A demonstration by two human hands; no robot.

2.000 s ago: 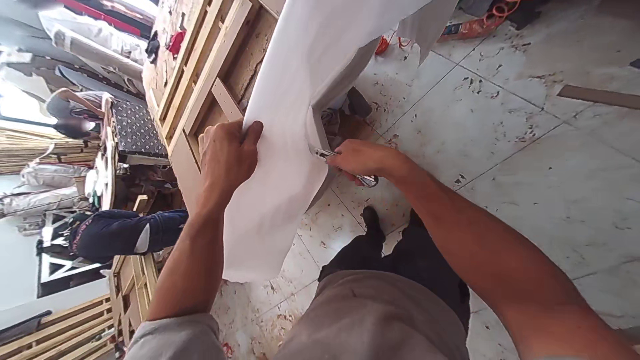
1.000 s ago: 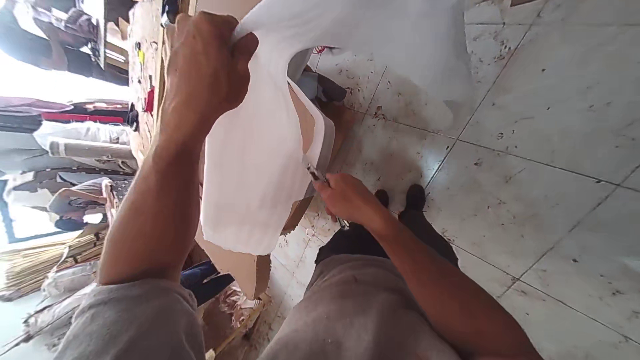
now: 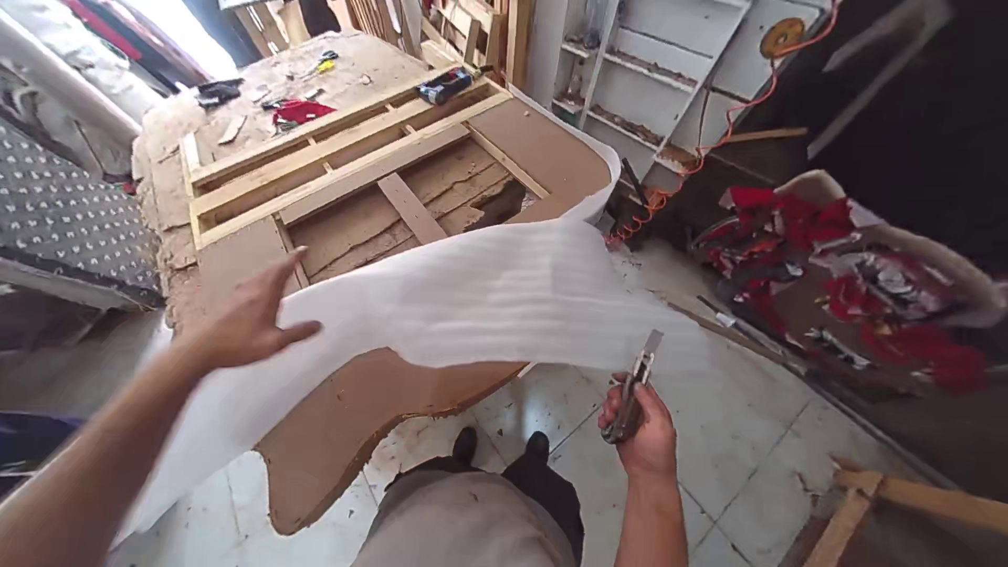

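My right hand (image 3: pixel 642 425) grips a utility knife (image 3: pixel 636 386) with its blade out, pointing up and away from me, beside the free edge of a white foam sheet (image 3: pixel 488 291). My left hand (image 3: pixel 252 315), fingers spread and holding nothing, is over the sheet's left part; whether it touches the sheet I cannot tell. The sheet drapes across the near side of a frame of wooden slats (image 3: pixel 339 165) and brown board panels (image 3: pixel 551 150). A curved brown board (image 3: pixel 354 433) shows from under the sheet's near edge.
The frame lies on a worn worktable (image 3: pixel 177 236), with a cordless drill (image 3: pixel 445 85) and a red cloth (image 3: pixel 302 112) on it. An orange coiled hose (image 3: pixel 654 203) hangs at the right. Red scraps (image 3: pixel 858 276) lie beyond it. A wooden frame (image 3: pixel 906 492) stands at lower right.
My left hand has let go of the white sheet and its fingers are apart. The knife in my right hand is now off the sheet's cut edge. The view has turned strongly.
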